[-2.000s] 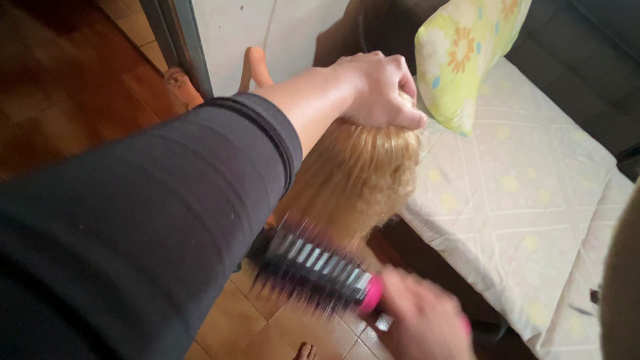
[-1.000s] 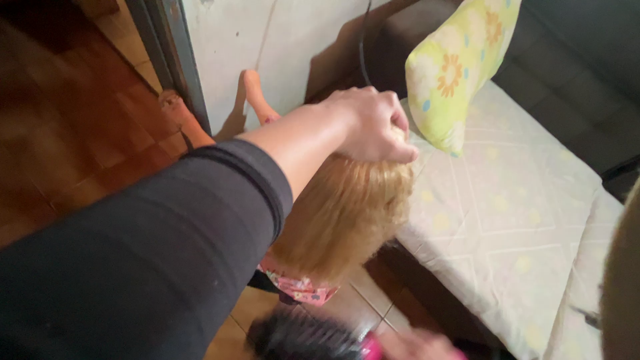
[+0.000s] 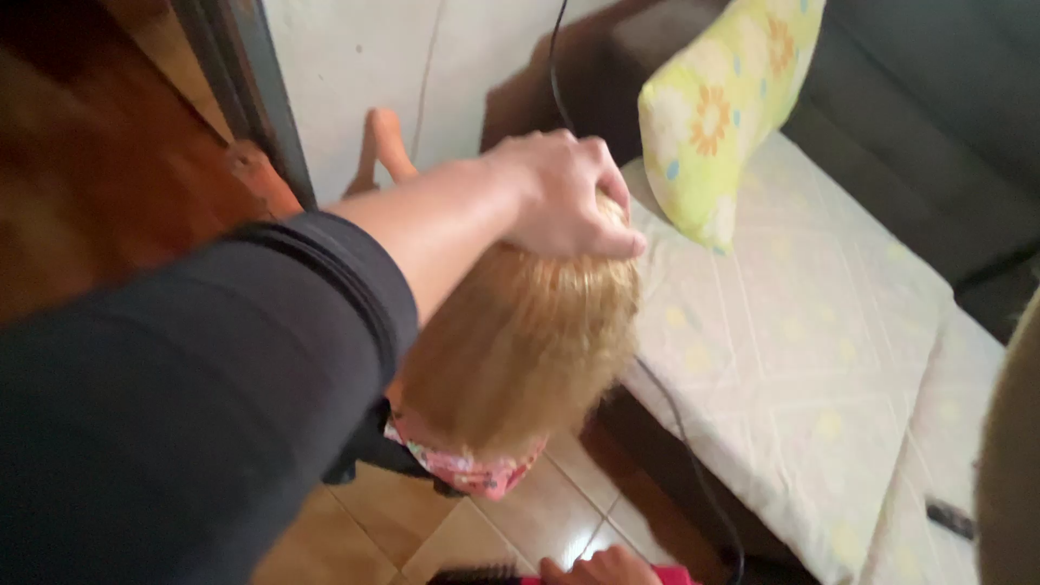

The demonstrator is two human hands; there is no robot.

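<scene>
Blonde hair hangs down below my left hand, whose fingers are closed on the top of it. Under the hair shows pink floral clothing. This looks like a doll; its orange-toned limbs stick out past my forearm toward the wall, and its face is hidden. At the bottom edge my right hand grips the pink handle of a hot-air hairbrush with black bristles, partly cut off by the frame. The brush is below the hair, apart from it.
A covered seat cushion lies to the right, with a yellow floral pillow at its far end. A black cord runs down the seat's side. A dark object lies on the cover. Tiled floor shows below.
The hairbrush and my right hand have moved from beside the lower hair down to the bottom edge. My left hand keeps its hold on the hair.
</scene>
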